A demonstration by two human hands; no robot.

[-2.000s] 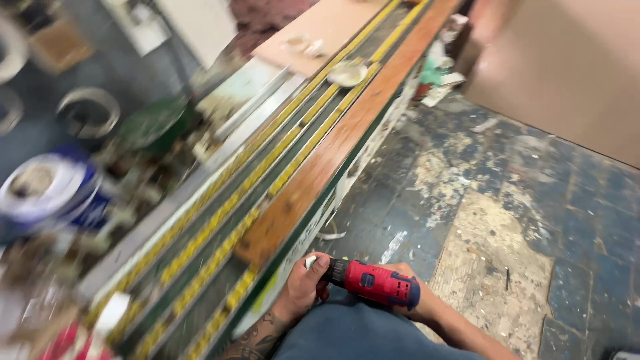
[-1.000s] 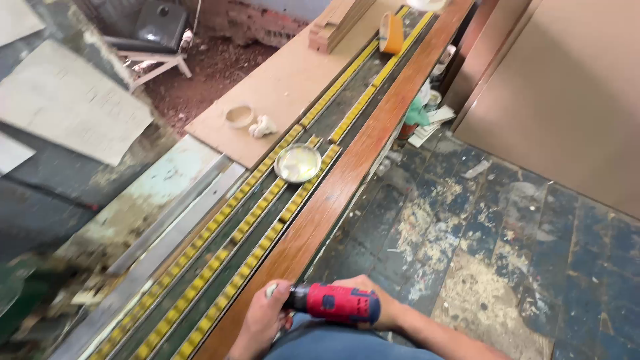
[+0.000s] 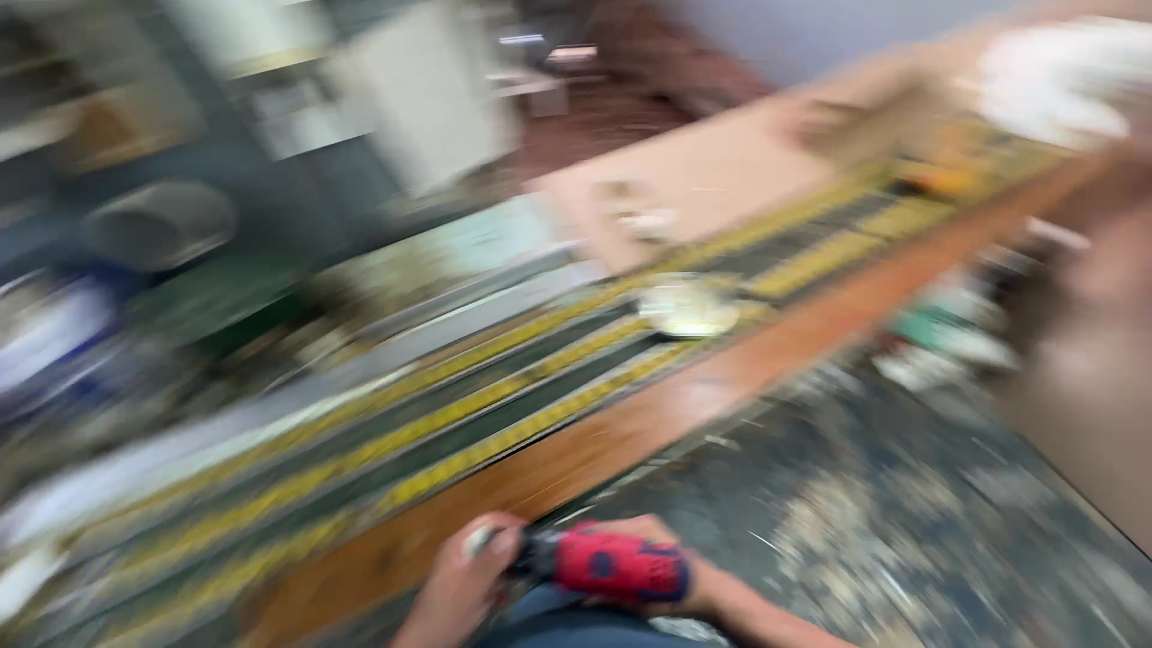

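At the bottom centre, a red and black cordless drill (image 3: 621, 565) lies level in front of my body, chuck to the left. My right hand (image 3: 666, 540) is wrapped around it, mostly hidden behind its body. My left hand (image 3: 472, 562) is at the chuck end, its fingers around the front of the drill, with a small whitish piece at the fingertips. Just beyond my hands runs a wooden board (image 3: 576, 459) along the edge of a bench with yellow strips (image 3: 468, 459). A round dish (image 3: 688, 306) with pale contents rests on the strips.
A tan sheet (image 3: 684, 180) lies behind the strips, with small pale items on it. An orange object (image 3: 954, 166) and a blurred white thing (image 3: 1053, 81) are farther along the bench. The paint-stained floor (image 3: 810, 513) is at right, a large brown panel (image 3: 1080, 405) beyond it.
The view has swung to the left and is strongly blurred. Both hands remain at the drill. A white thing now shows larger at the far end of the bench.
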